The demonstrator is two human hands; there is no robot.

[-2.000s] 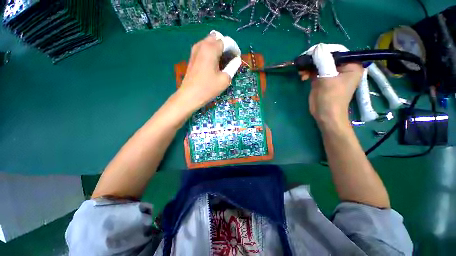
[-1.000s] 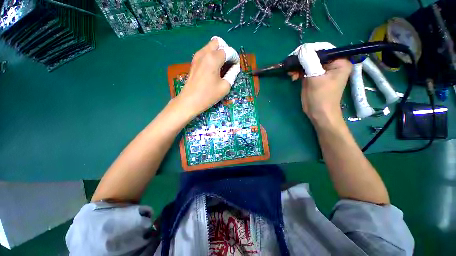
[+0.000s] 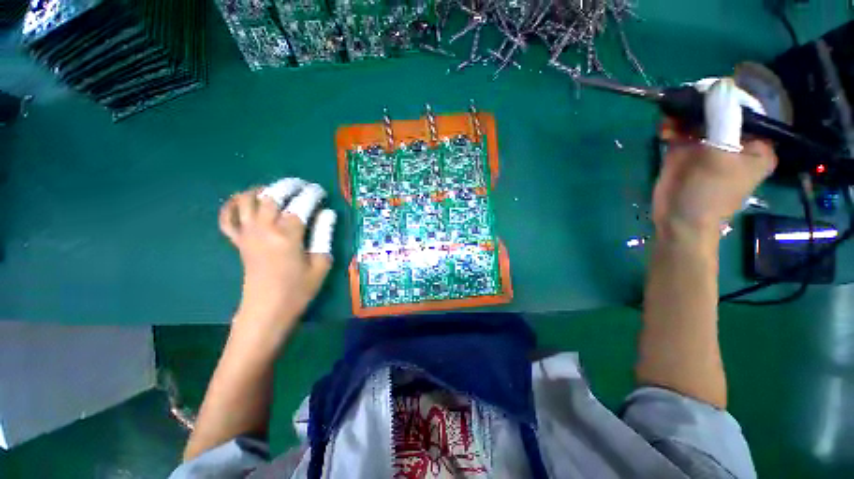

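A green circuit board panel (image 3: 426,220) lies on the orange fixture (image 3: 431,307) in front of me. Three twisted wires (image 3: 432,123) stick out past the panel's top edge. My left hand (image 3: 281,234), with white finger cots, is over the mat left of the fixture, fingers slightly curled. I see nothing in it, but whether it holds thin solder wire I cannot tell. My right hand (image 3: 716,159) grips the black soldering iron (image 3: 688,105) at the right, its tip pointing left, away from the panel.
A heap of twisted wires (image 3: 552,28) lies at the top. Other board panels (image 3: 314,33) lie top centre, and a board stack (image 3: 122,56) upper left. A small black box (image 3: 791,248) and black cable are at the right. The solder reel is partly hidden behind my right hand.
My left hand has moved off the panel, down and to the left. My right hand has moved the iron away to the right. The panel's top edge and three wires are now uncovered.
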